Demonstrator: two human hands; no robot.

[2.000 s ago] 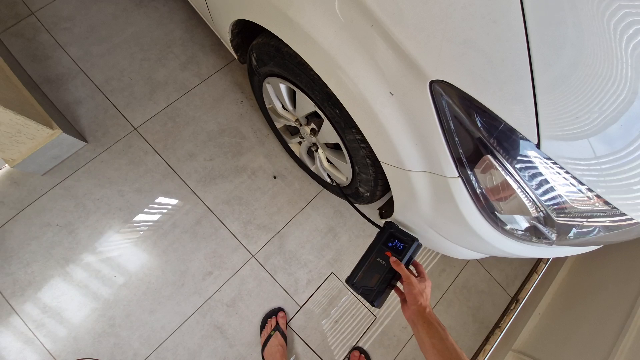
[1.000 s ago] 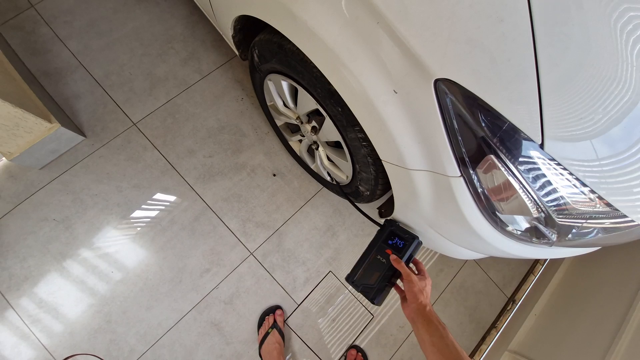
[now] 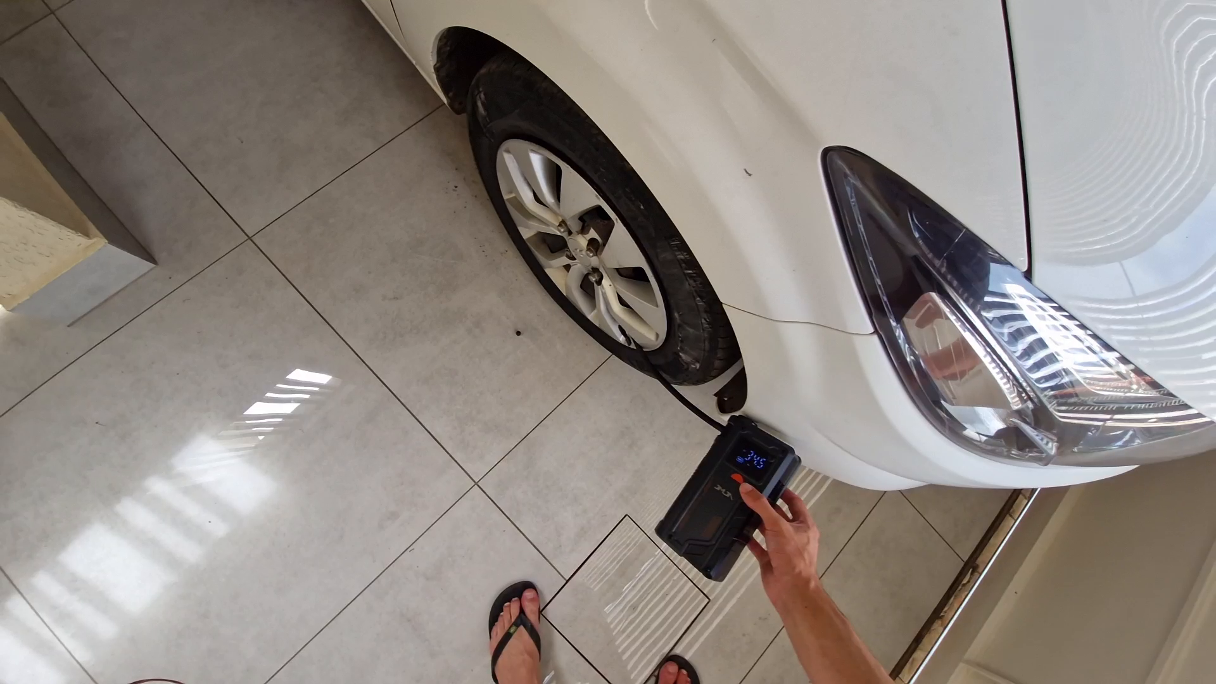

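My right hand (image 3: pixel 787 541) holds a black portable tyre inflator (image 3: pixel 708 518) by its right side, the thumb near a red-orange button just below the lit digital display. A black air hose (image 3: pixel 689 403) runs from the inflator's top up to the lower rim of the silver alloy wheel (image 3: pixel 581 245); the valve joint is too small to make out. The black tyre (image 3: pixel 698 304) belongs to a white car (image 3: pixel 760 190). My left hand is out of view.
The car's headlight (image 3: pixel 978 332) and bumper are at the right, above the inflator. Grey floor tiles (image 3: pixel 361 427) lie below, with a square tiled cover (image 3: pixel 627 598) near my sandalled feet (image 3: pixel 516 635). A block-like pillar base (image 3: pixel 71 247) stands at the left, and a wall runs along the lower right.
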